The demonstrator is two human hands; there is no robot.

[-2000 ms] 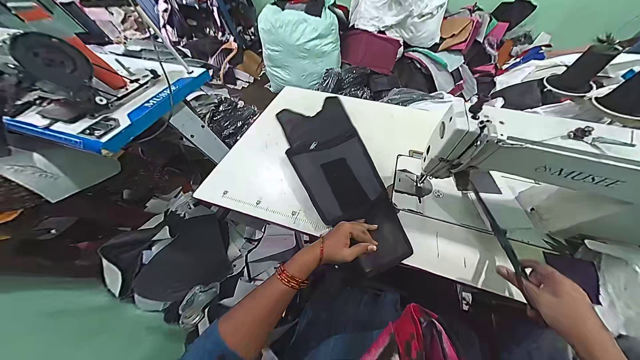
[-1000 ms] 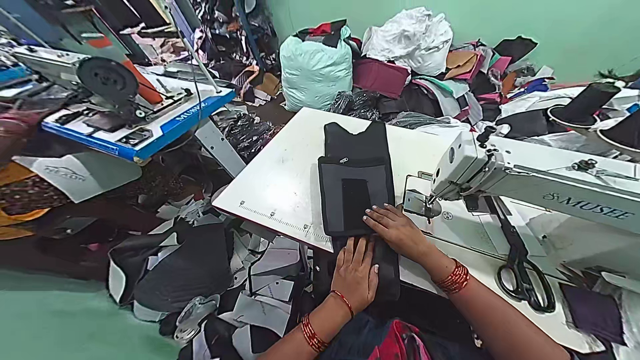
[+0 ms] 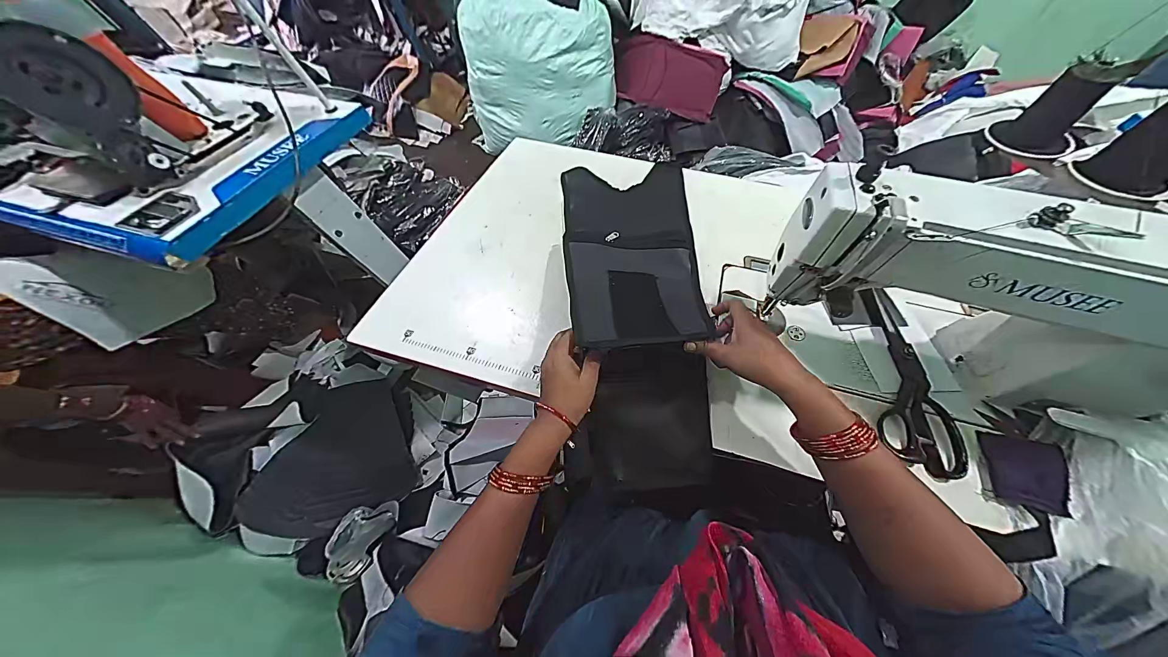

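Note:
A black fabric piece with a flat pocket panel and a small zipper pull [image 3: 630, 265] lies on the white sewing table [image 3: 474, 265], its lower part hanging over the front edge toward my lap. My left hand [image 3: 570, 374] pinches the panel's lower left corner. At its lower right corner, my right hand [image 3: 744, 347] grips the edge between thumb and fingers, just beside the needle area of the white sewing machine [image 3: 985, 265]. Black-handled scissors [image 3: 912, 401] lie under the machine arm, to the right of my right hand.
Another sewing machine on a blue-edged table [image 3: 265, 173] stands at the left. Behind my table are a pale green stuffed bag [image 3: 538, 73] and heaped fabric scraps. Black thread cones [image 3: 1049, 119] stand at the right. Another person's hand [image 3: 155, 420] shows at the far left.
The scissors, held in my right hand two seconds ago, now lie on the machine bed. My hands have moved from resting flat on the black piece to holding the panel's lower corners.

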